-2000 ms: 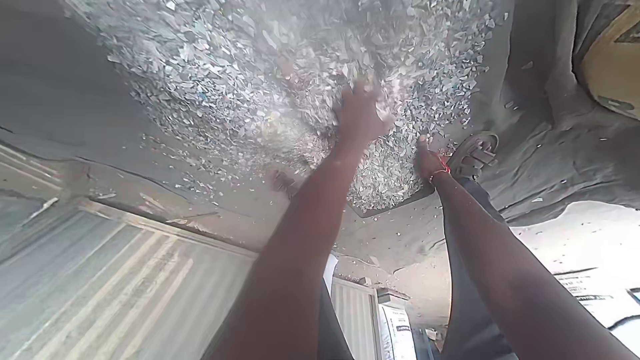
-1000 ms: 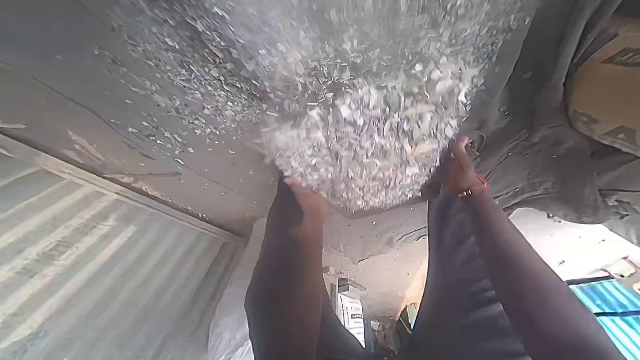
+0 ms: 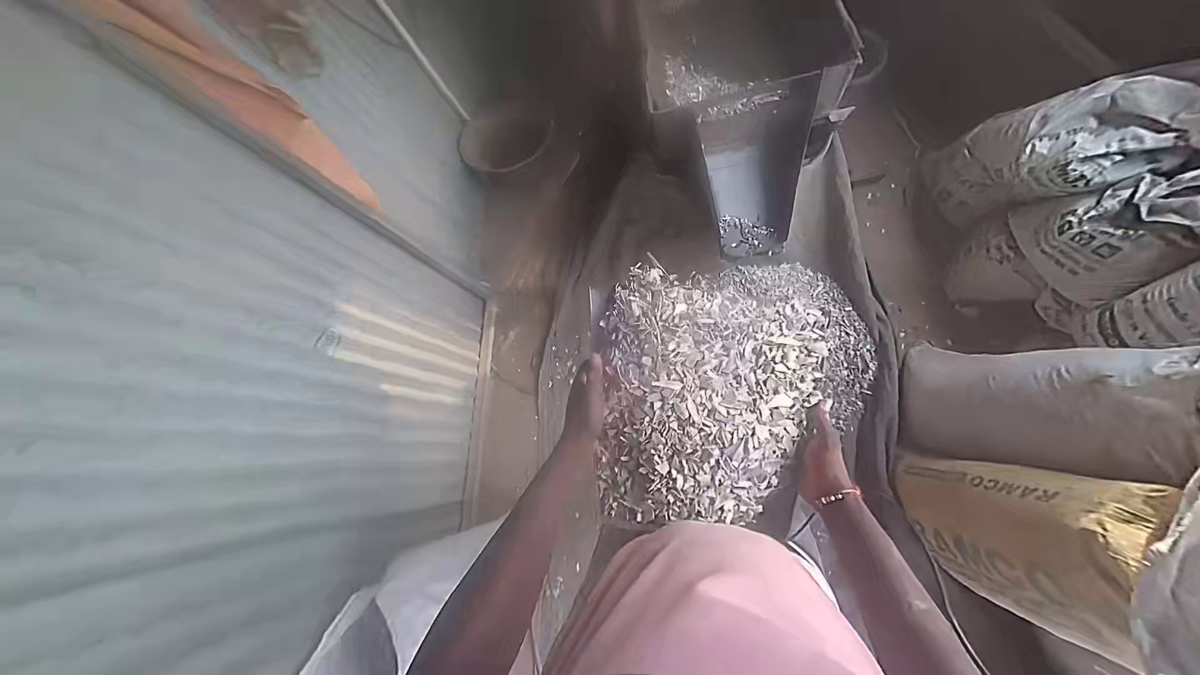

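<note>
A heap of pale shredded flakes [image 3: 703, 394] lies between my hands, on what looks like a tray mostly hidden beneath it. My left hand [image 3: 589, 398] grips the left side of this load, its fingers partly hidden and blurred. At the right side is my right hand [image 3: 825, 459], thumb up along the edge, with a red and beaded band on the wrist. Beyond the load, a finer pile of flakes [image 3: 848, 328] rests on a dark ground sheet [image 3: 637, 211]. A metal chute [image 3: 753, 183] slopes down toward that pile, with flakes at its mouth.
A corrugated metal wall [image 3: 234, 375] runs along the left. A round basin [image 3: 506, 142] stands behind on the floor. Stacked white sacks [image 3: 1078, 220], a plain filled sack [image 3: 1041, 398] and a yellow Ramco sack [image 3: 1041, 534] line the right. White sheeting lies at lower left.
The left hand, earlier reaching into the flakes, is now at the load's left side. The view has swung up strongly, bringing the chute and the stacked sacks into sight.
</note>
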